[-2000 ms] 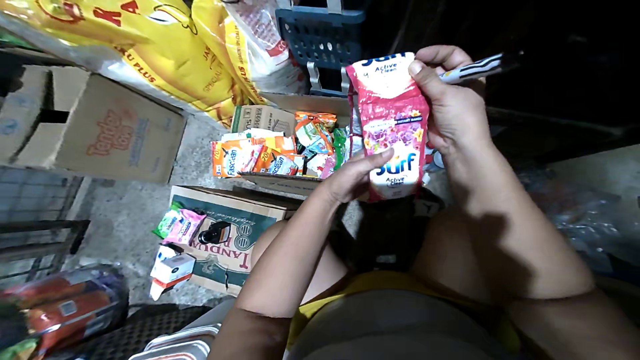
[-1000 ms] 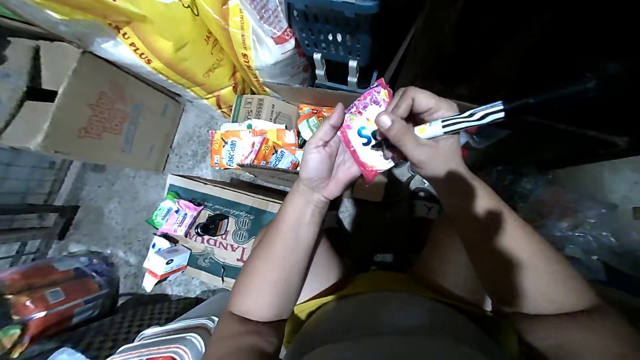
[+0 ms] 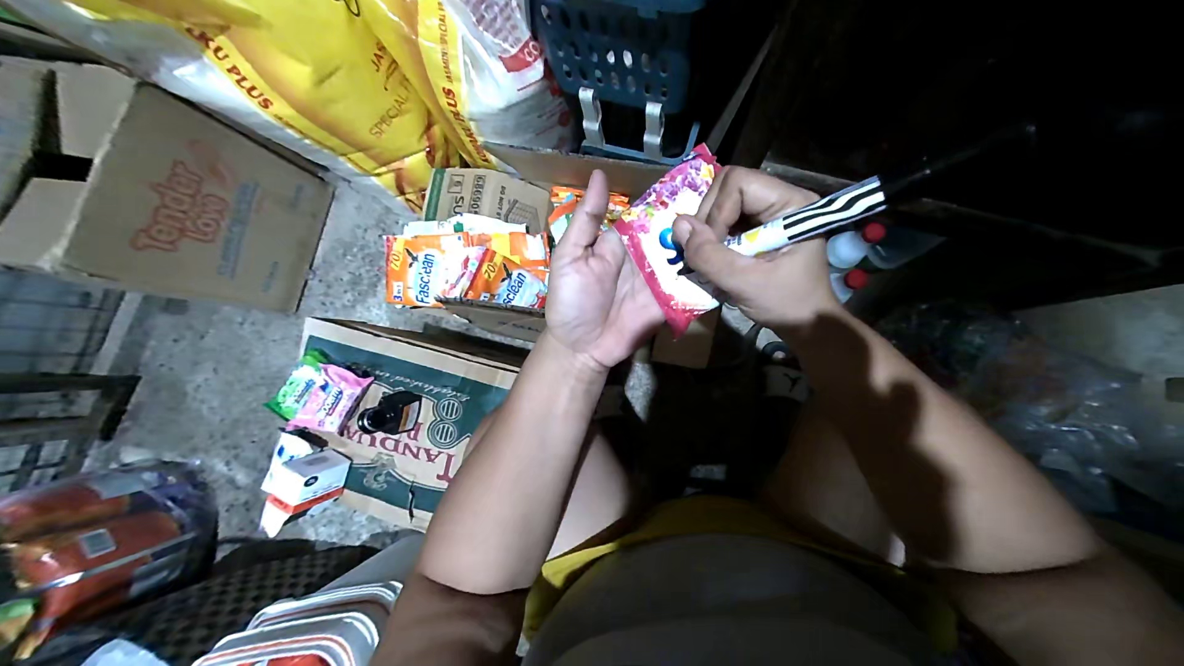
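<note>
A pink and white Surf detergent packet (image 3: pixel 666 236) lies tilted across the palm of my left hand (image 3: pixel 601 287), whose thumb stands out to the side. Between its thumb and fingers my right hand (image 3: pixel 772 245) holds a marker pen (image 3: pixel 809 220) with black and white stripes. The pen's tip end is over the packet's face, partly hidden by my fingers. Left of my left hand, orange Fasclean detergent packets (image 3: pixel 467 273) stand in an open cardboard box (image 3: pixel 499 319).
A Tanduay cardboard box (image 3: pixel 421 370) carries small green and pink packs (image 3: pixel 333 393). Small white boxes (image 3: pixel 310 476) are beside them. A Tender cardboard box (image 3: pixel 213 203) stands at left, yellow sacks (image 3: pixel 370 83) and a blue plastic basket (image 3: pixel 615 55) at the top. Bottles with red caps (image 3: pixel 846 250) are at right.
Two seconds ago both hands held a folded strip of Surf packets upright. Now one packet lies on my left palm, and my right hand has brought the marker down over it.
</note>
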